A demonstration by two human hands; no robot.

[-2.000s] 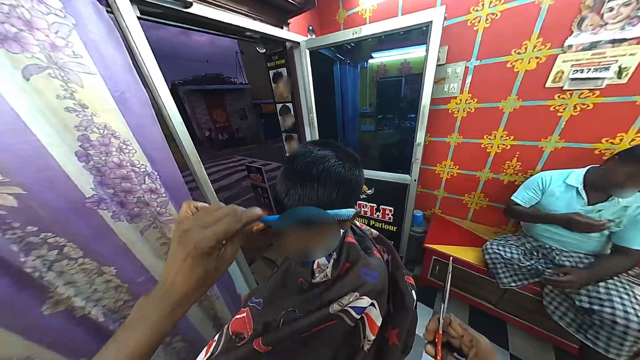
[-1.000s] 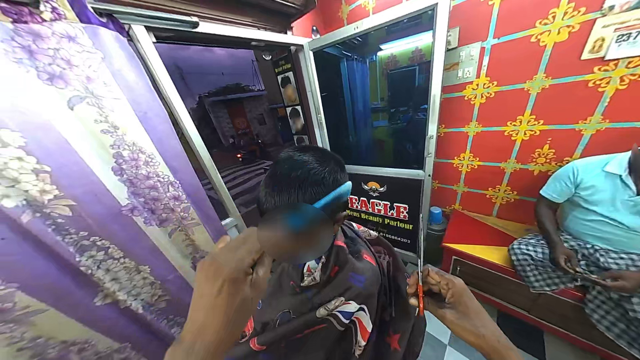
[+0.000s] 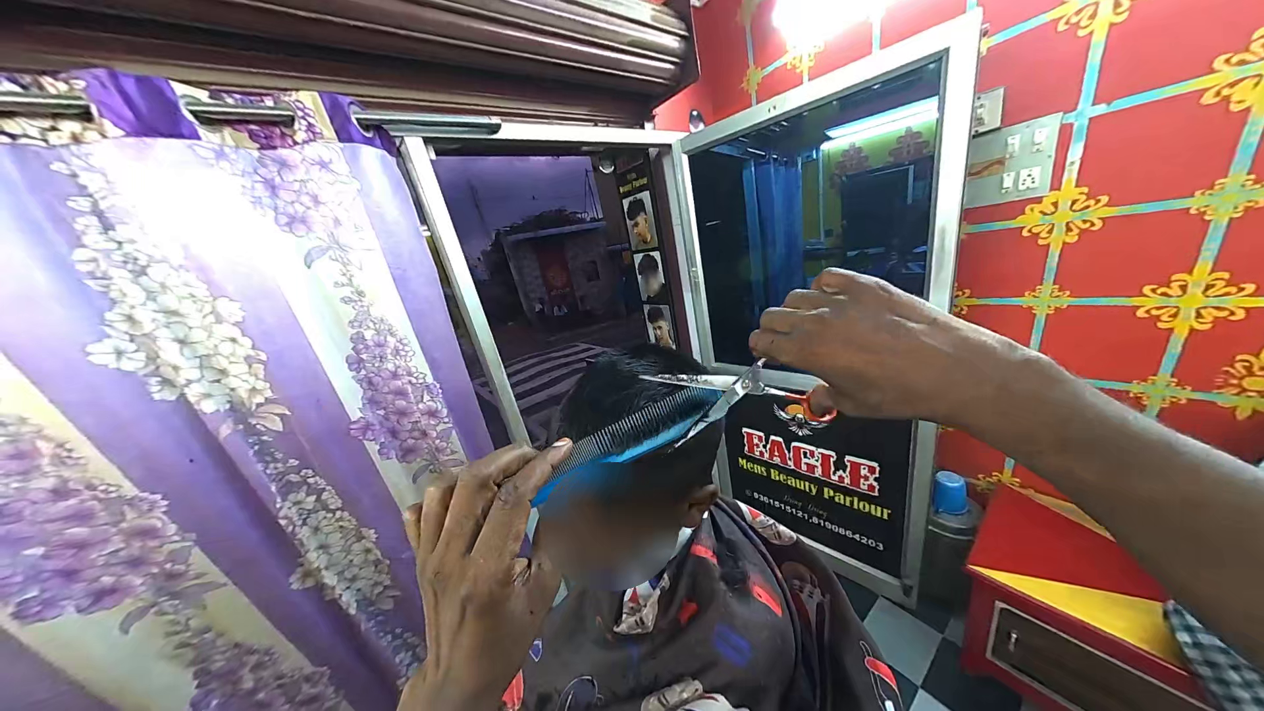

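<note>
My left hand [image 3: 484,563] grips one end of a blue hair comb [image 3: 632,434], which lies slantwise against the dark hair of a seated person [image 3: 622,395]. In my right hand [image 3: 849,341] is a pair of hair-cutting scissors [image 3: 736,390] with orange on the handle. Their blades are spread apart, one above the comb's far end and one across it. A dark patterned barber's cape [image 3: 691,632] covers the seated person's shoulders and body.
A purple floral curtain [image 3: 197,395] hangs at the left beside an open doorway. Behind the seated person stands a metal-framed glass door [image 3: 810,227] bearing writing. A red and yellow bench [image 3: 1076,583] and a container with a blue lid [image 3: 950,494] are at the right.
My right hand has risen from low at the right to the seated person's head, with the scissors now at the comb. The comb has changed its slant. The view has shifted.
</note>
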